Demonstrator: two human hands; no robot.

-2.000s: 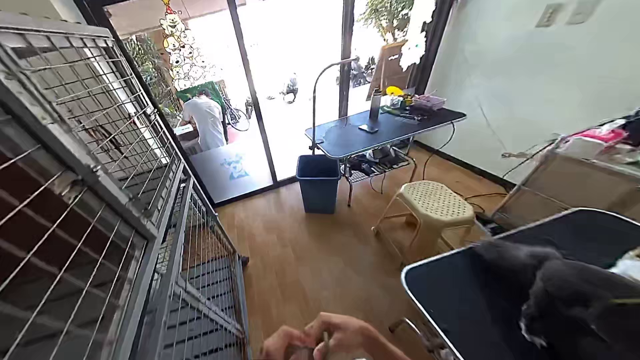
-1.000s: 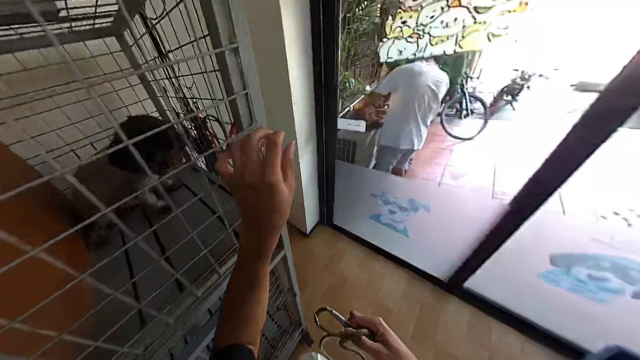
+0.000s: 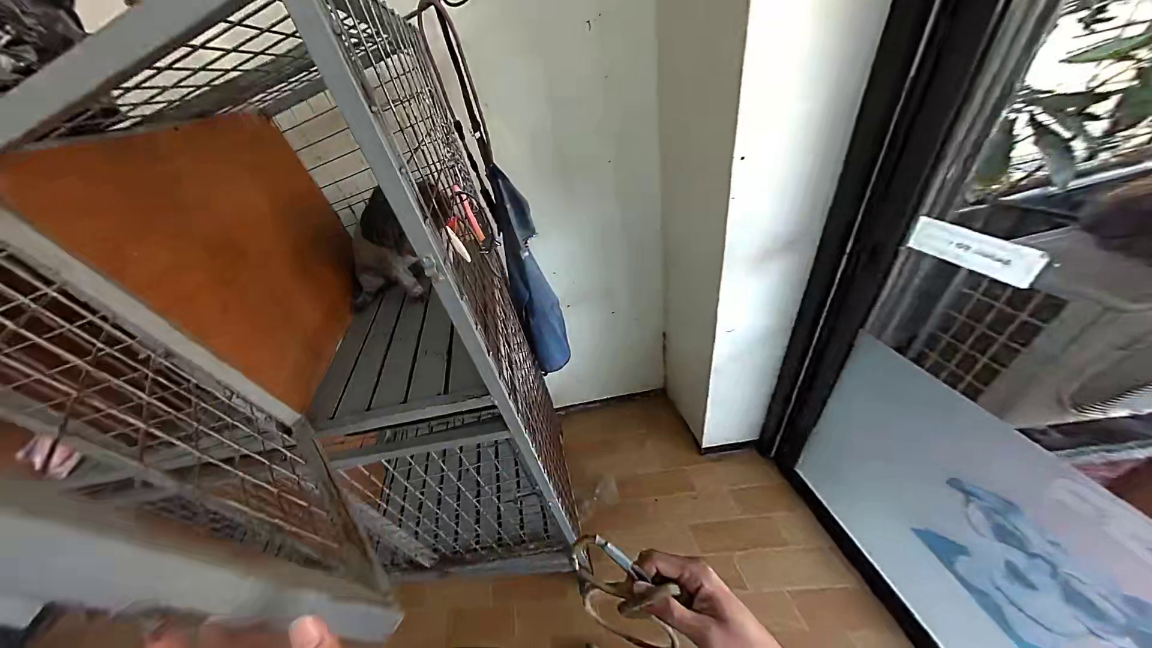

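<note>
My right hand (image 3: 697,598), at the bottom, is closed on a looped lead (image 3: 621,589) with a metal carabiner (image 3: 612,553). My left hand (image 3: 310,633) shows only as blurred fingertips at the bottom left edge, beside the lower frame of the swung-out cage door (image 3: 189,360); its grip is hidden. Behind the door, a small dark-and-grey dog (image 3: 387,238) is on the slatted floor (image 3: 396,351) of the metal cage, partly behind the cage's corner post. An orange-brown panel (image 3: 198,243) stands inside the cage, left of the dog.
Blue cloth (image 3: 535,297) and straps hang on the cage's outer side, near a white wall (image 3: 594,180). A white column (image 3: 756,225) adjoins a black-framed glass door (image 3: 846,216) with a blue dog picture at right. A lower cage compartment (image 3: 459,495) is below. Brown floor (image 3: 711,513) lies between.
The cage door has swung open. My left hand, raised at the mesh one second ago, is now at the bottom left edge. My right hand still holds the lead. The view has turned left.
</note>
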